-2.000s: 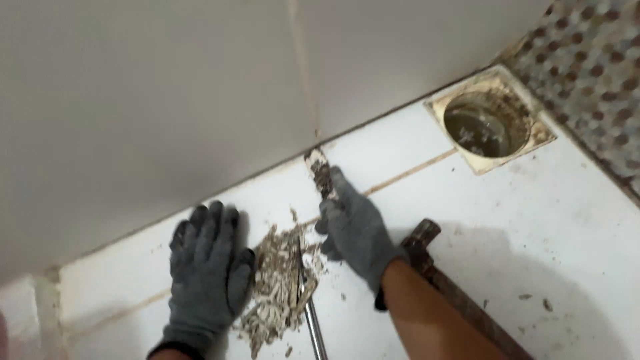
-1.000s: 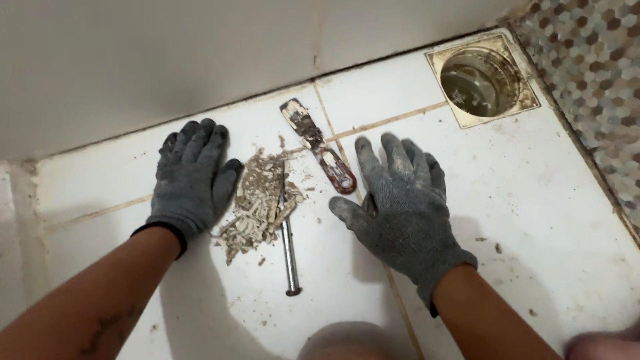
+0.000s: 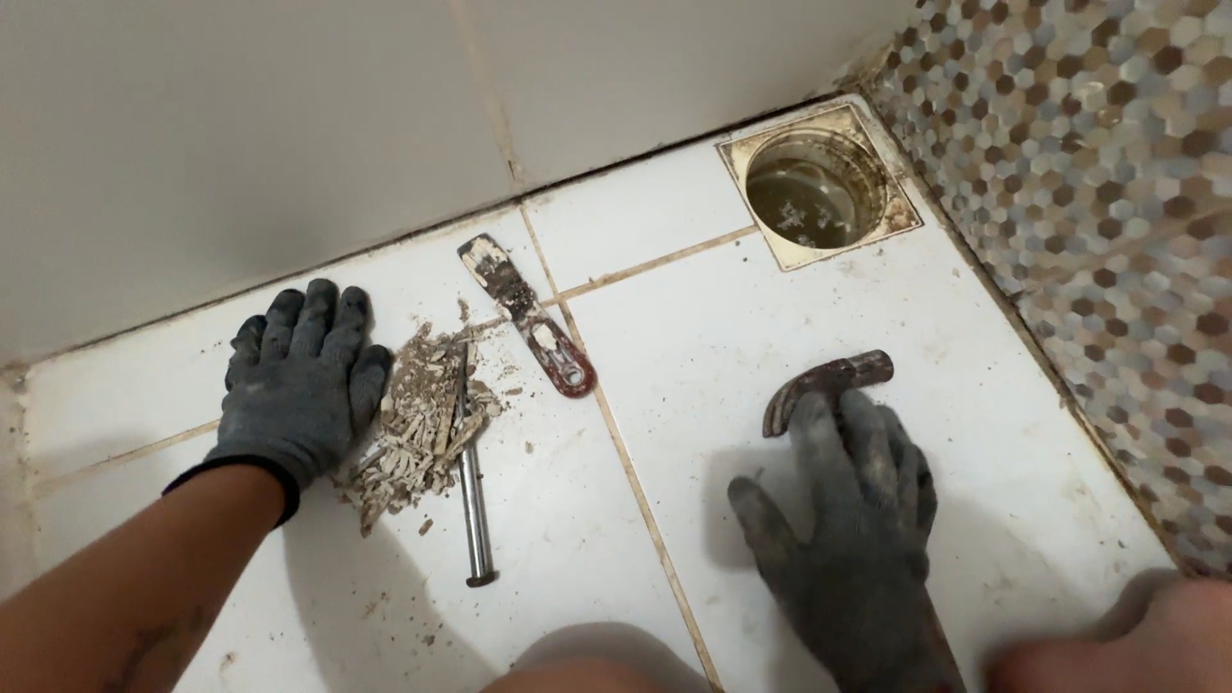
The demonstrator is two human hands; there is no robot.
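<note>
My left hand [image 3: 303, 385], in a grey work glove, lies flat on the white floor tiles, its thumb beside a heap of scraped grout debris [image 3: 414, 423]. A steel chisel or punch [image 3: 474, 510] with a flared end lies partly in that heap. To its upper right is a putty knife [image 3: 529, 318] with a dark red handle and a caked blade. My gloved right hand [image 3: 857, 520] is over a claw hammer [image 3: 847, 375]; the hammer's head shows beyond the fingertips, its handle is hidden under the hand. The thumb is spread apart from the fingers.
An uncovered square floor drain [image 3: 818, 188] with murky water inside sits in the far right corner. A grey wall [image 3: 289, 125] runs along the back, and a hexagonal mosaic surface [image 3: 1107, 212] borders the right side. The person's bare legs or feet show at the bottom edge.
The putty knife, in my right hand two seconds ago, lies released on the floor. My right hand has moved right from beside it to the hammer. My left hand stays by the debris.
</note>
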